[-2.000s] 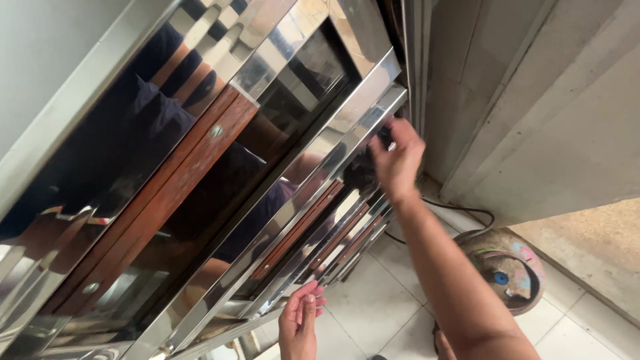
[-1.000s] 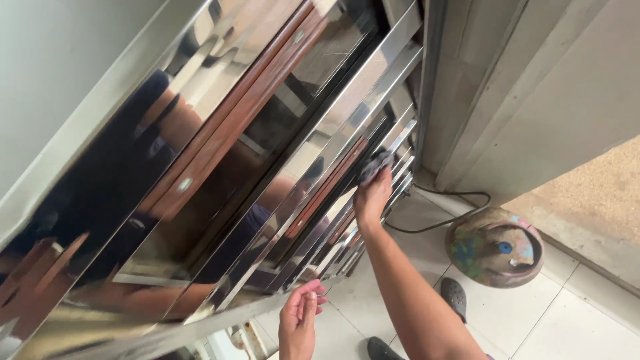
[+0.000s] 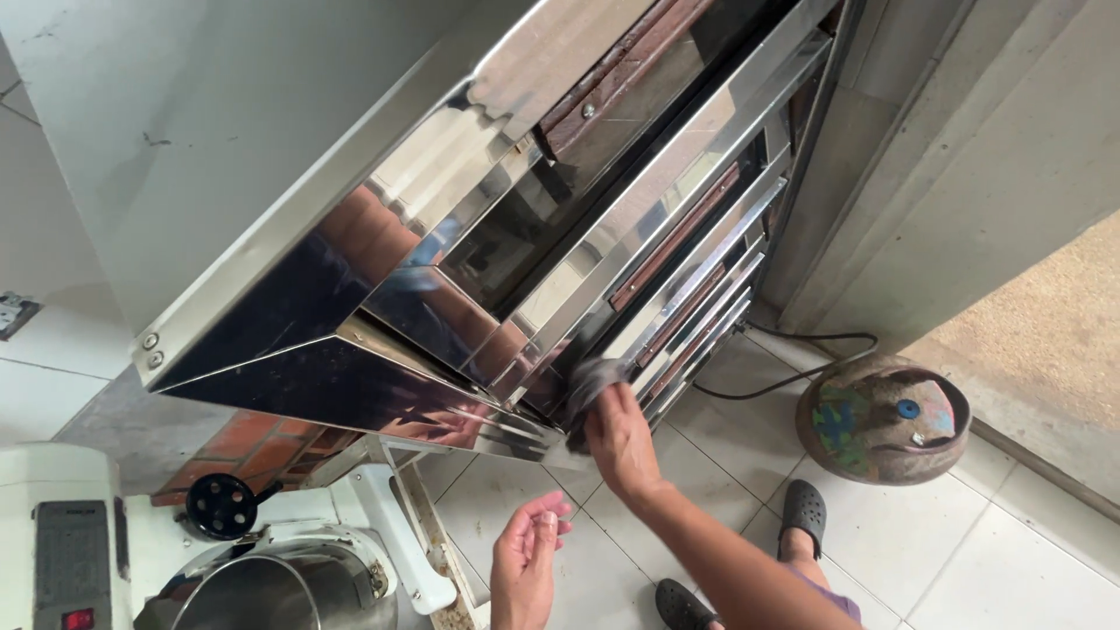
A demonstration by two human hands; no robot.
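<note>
A polished stainless steel oven (image 3: 560, 297) with several glass-fronted doors and reddish wooden handle strips (image 3: 626, 74) fills the middle of the head view. My right hand (image 3: 623, 437) holds a bunched grey cloth (image 3: 597, 385) against the oven's front, near the lower corner of a door frame. The cloth is blurred and the fingertips are partly hidden by it. My left hand (image 3: 529, 556) is raised below and to the left of the right hand, palm partly up, fingers loosely curled, holding nothing and touching nothing.
A mixer (image 3: 289, 560) with a metal bowl stands at the lower left. On the tiled floor at right are a worn gas cylinder (image 3: 884, 420), a black cable (image 3: 814, 376) and my feet in dark clogs (image 3: 803, 516). A wall edge (image 3: 962, 175) runs beside the oven.
My right hand has moved with the cloth from the far end of the oven front down toward its near edge. The left hand stays raised. The view has shifted, bringing the mixer into sight.
</note>
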